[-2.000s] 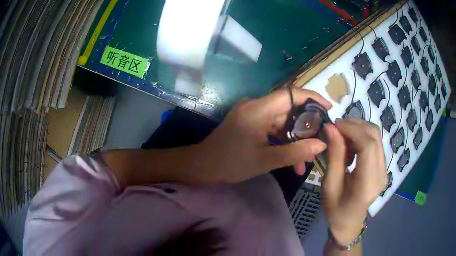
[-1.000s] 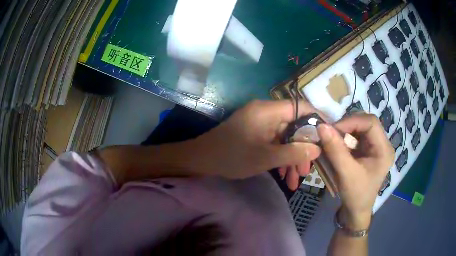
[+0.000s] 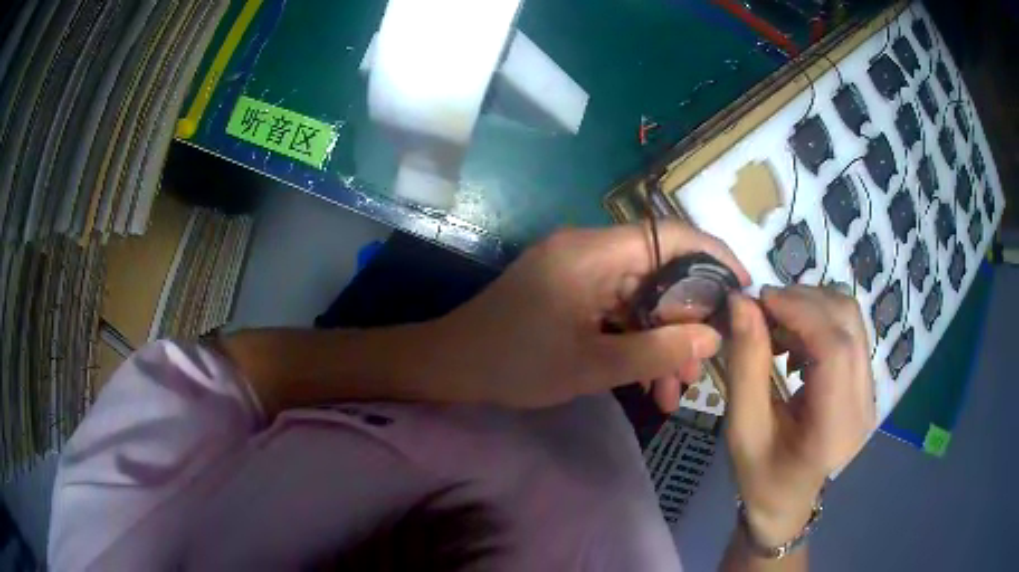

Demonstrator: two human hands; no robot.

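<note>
A dark speaker unit (image 3: 684, 299) with a round greyish centre is held in front of me, left of the foam tray. My left hand (image 3: 603, 313) holds it between thumb and fingers, its round face towards me. A thin dark wire runs up from it over my left fingers. My right hand (image 3: 799, 369) has its thumb and index fingertips at the speaker's right edge; a small white thing shows among its fingers, too hidden to name. The white foam tray (image 3: 715, 207) holds rows of dark speakers with wires, and one tan empty pocket (image 3: 756, 192) at its near left corner.
A white fixture (image 3: 441, 67) with a white side block (image 3: 542, 87) stands on the green mat (image 3: 313, 67). A green label (image 3: 279, 131) lies at the mat's edge. Tall tray stacks (image 3: 89, 123) stand at the left. A grey crate (image 3: 679, 464) is below the tray.
My left hand still holds the speaker, which has tilted a little. My right fingers shifted around its right edge, and the white thing among them shows less than one second ago.
</note>
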